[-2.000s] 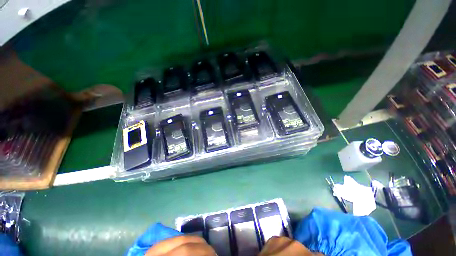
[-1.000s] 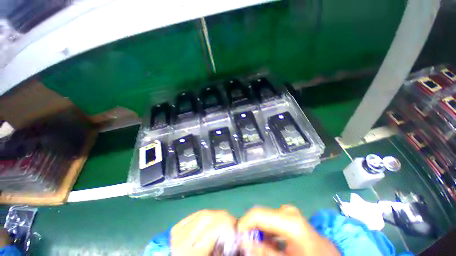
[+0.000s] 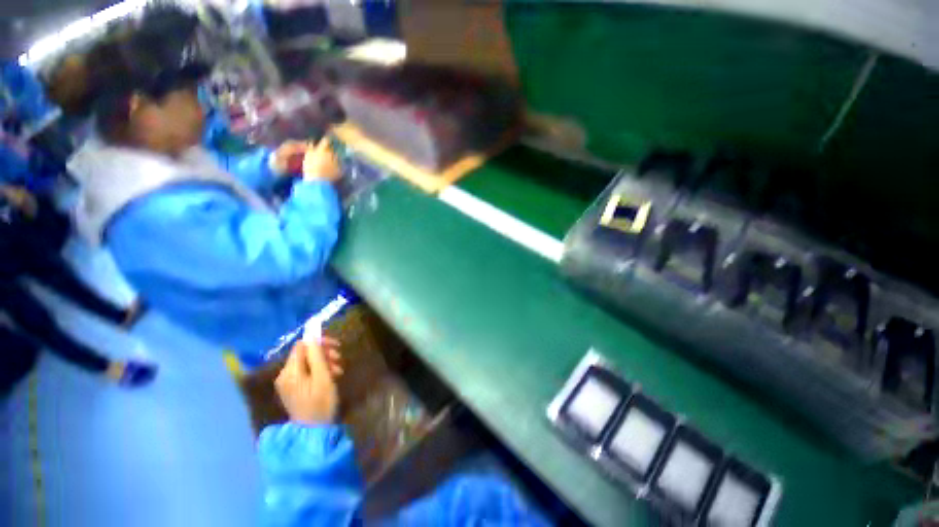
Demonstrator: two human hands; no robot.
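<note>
My left hand point(image 3: 309, 379) is raised at lower left, beyond the bench edge, over an open brown carton. Its fingertips pinch a small white strip point(image 3: 313, 329), probably film or a label. My right hand is out of the picture; only a blue sleeve point(image 3: 474, 504) shows at the bottom edge. A small tray of four black frames with white windows point(image 3: 636, 437) lies on the green bench near its edge. Stacked clear blister trays point(image 3: 659, 299) at right hold dark phone units, blurred. One unit with a yellow-framed screen point(image 3: 625, 213) sits at their left end.
A worker in a blue smock point(image 3: 211, 242) is close at left, hands over the bench. The brown carton point(image 3: 376, 396) is below the bench edge. A wooden-edged tray point(image 3: 396, 160) with clear stacks stands further along. Another person's arm point(image 3: 72, 329) shows at far left.
The view has swung left. My hands, earlier together in front of the blister trays, are apart; my left hand is out beyond the bench edge with the strip. The four-frame tray is uncovered.
</note>
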